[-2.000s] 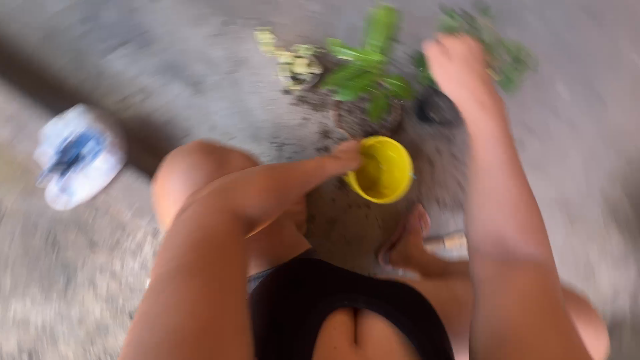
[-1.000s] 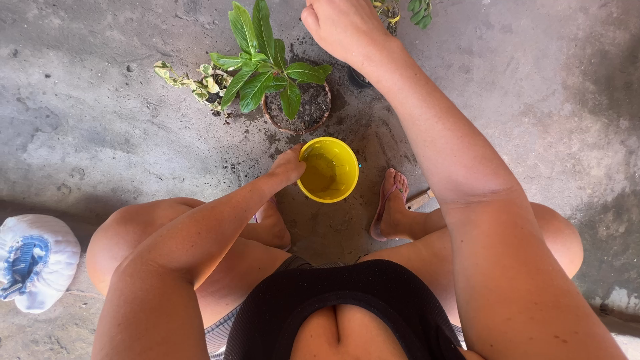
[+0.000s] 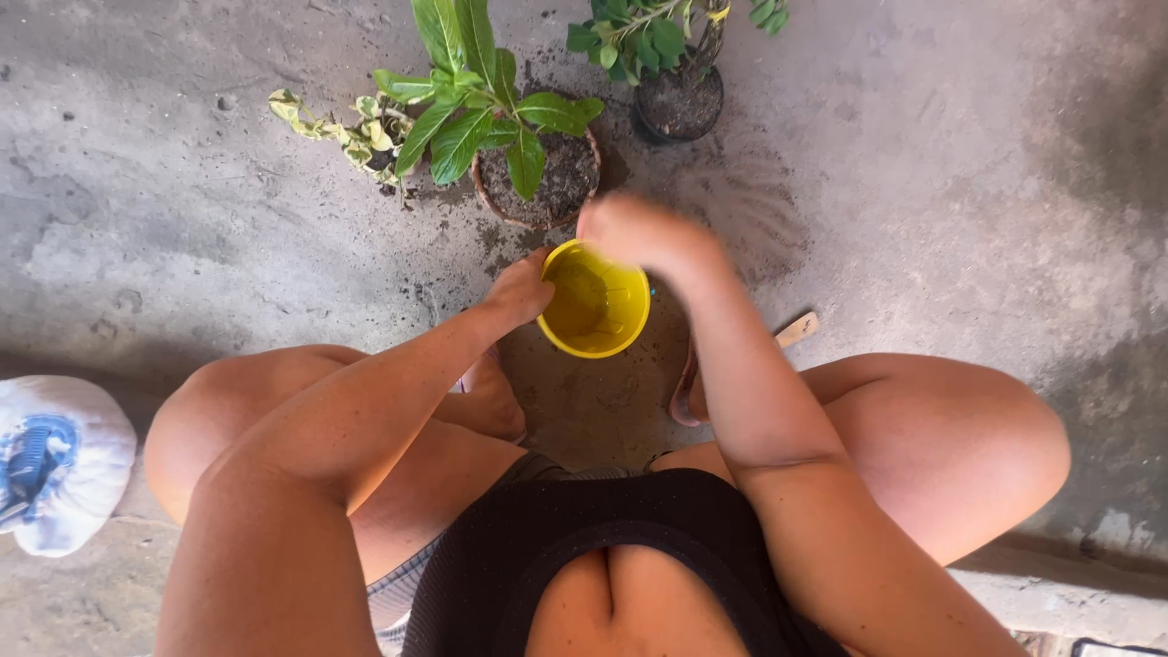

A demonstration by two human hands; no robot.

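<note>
My left hand [image 3: 522, 288] grips the left rim of a yellow plastic pot [image 3: 610, 319], which seems to hold some liquid. Over the pot's upper right rim is my right hand [image 3: 639, 235], blurred, with its fingers curled; whether it holds anything is unclear. Just beyond the pot stands a round terracotta-coloured pot of soil [image 3: 570, 178] with a broad-leaved green plant [image 3: 465, 119]. Left of it is a small plant with yellowish, drooping leaves [image 3: 365, 137]. Farther right, a black pot [image 3: 680, 105] holds soil and a plant with small dark green leaves [image 3: 652, 41].
Scattered soil and damp marks lie on the concrete floor [image 3: 912, 182]. A wooden handle [image 3: 797, 328] shows beside my right foot. At the far left sits a white bundle [image 3: 96, 456] with a blue print. My knees flank the work area.
My right hand has come back from near the black pot to the yellow pot's rim. My left hand has stayed on the yellow pot.
</note>
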